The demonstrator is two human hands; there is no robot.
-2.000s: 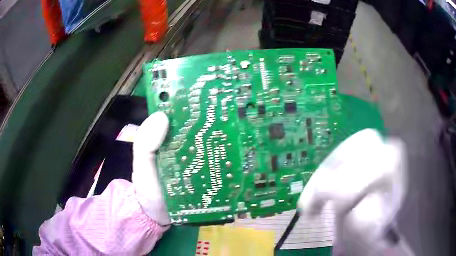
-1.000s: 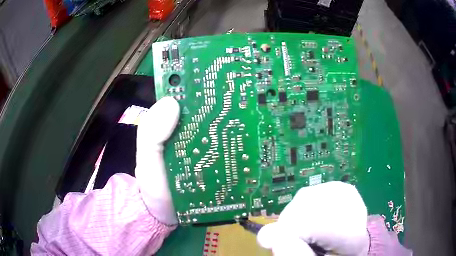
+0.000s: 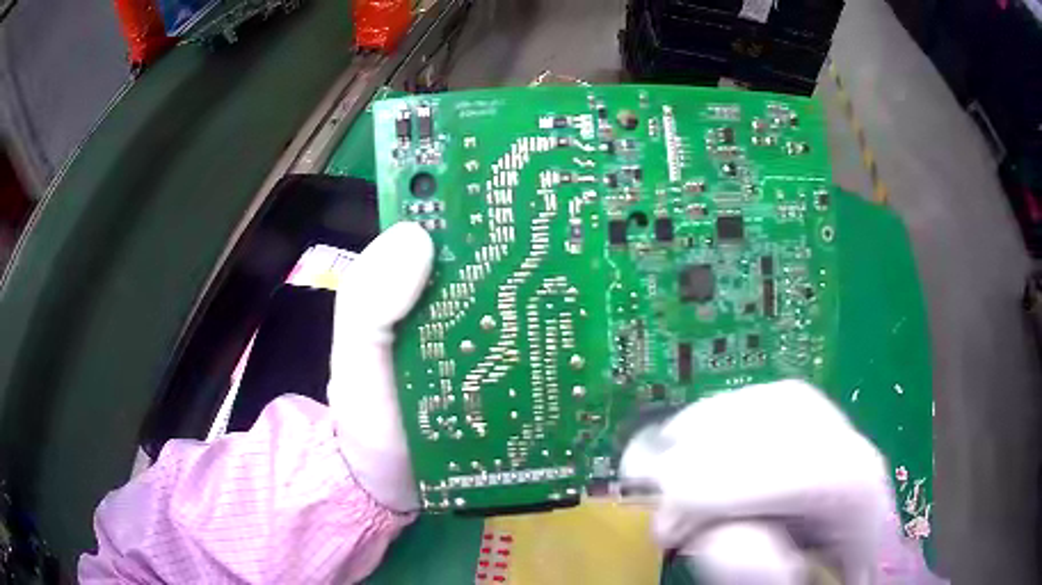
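Note:
A green circuit board (image 3: 617, 274) is held up in front of me, its flat solder side with pale tracks and small dark chips facing me. My left hand (image 3: 383, 331), in a white glove, grips its left edge, thumb on the face and fingers hidden behind. My right hand (image 3: 754, 480), gloved and blurred, is in front of the board's lower right. A dark blurred object (image 3: 649, 434) shows at its fingertips; I cannot tell clearly what it is.
A black tray (image 3: 217, 343) with a label sheet (image 3: 317, 267) and a flat black rectangle is at left. Yellow paper (image 3: 571, 546) lies below the board. Pale scraps (image 3: 914, 514) lie on the green mat (image 3: 886, 331). A conveyor belt (image 3: 137, 217) curves along the left; black crates (image 3: 726, 46) stand behind.
The right hand has come in from the right to the board's lower part, and the white form is no longer visible. The board has risen slightly and shifted right in view.

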